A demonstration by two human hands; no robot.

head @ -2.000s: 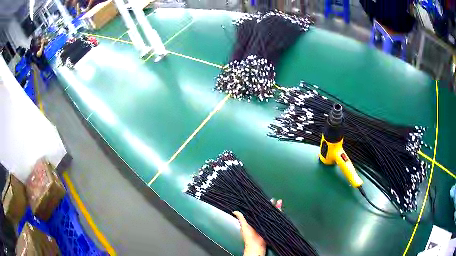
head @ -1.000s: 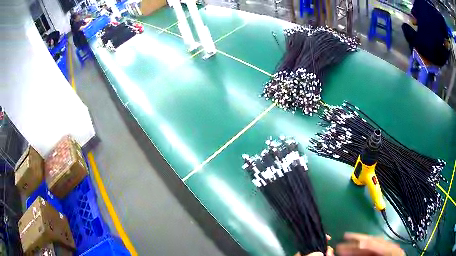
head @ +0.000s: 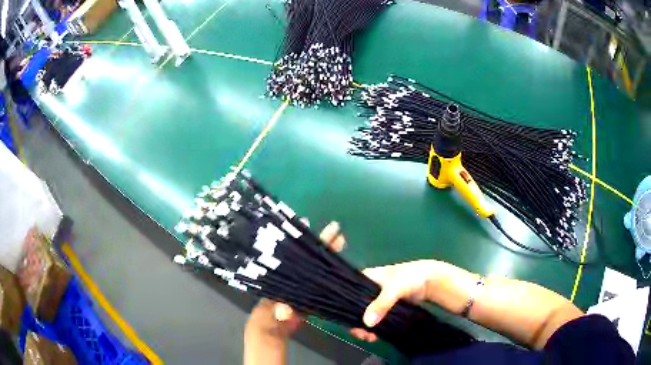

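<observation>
A thick cable bundle of black leads with white markers and small terminals at its end is held up above the near table edge, its white end pointing to the upper left. My left hand is around the bundle from below, behind its marked end, with fingertips showing on the far side. My right hand grips the bundle further down, thumb on top. The bundle's other end is hidden by my dark sleeve and the frame's edge.
A yellow heat gun lies on a second cable bundle at the right. Another bundle lies at the back. A light-blue fan and papers are at far right. Cartons and a blue crate stand lower left.
The bundle has been raised nearer and tilted to the left. My right hand, blurred before, now grips it, and my left hand shows beneath it. The camera view has shifted.
</observation>
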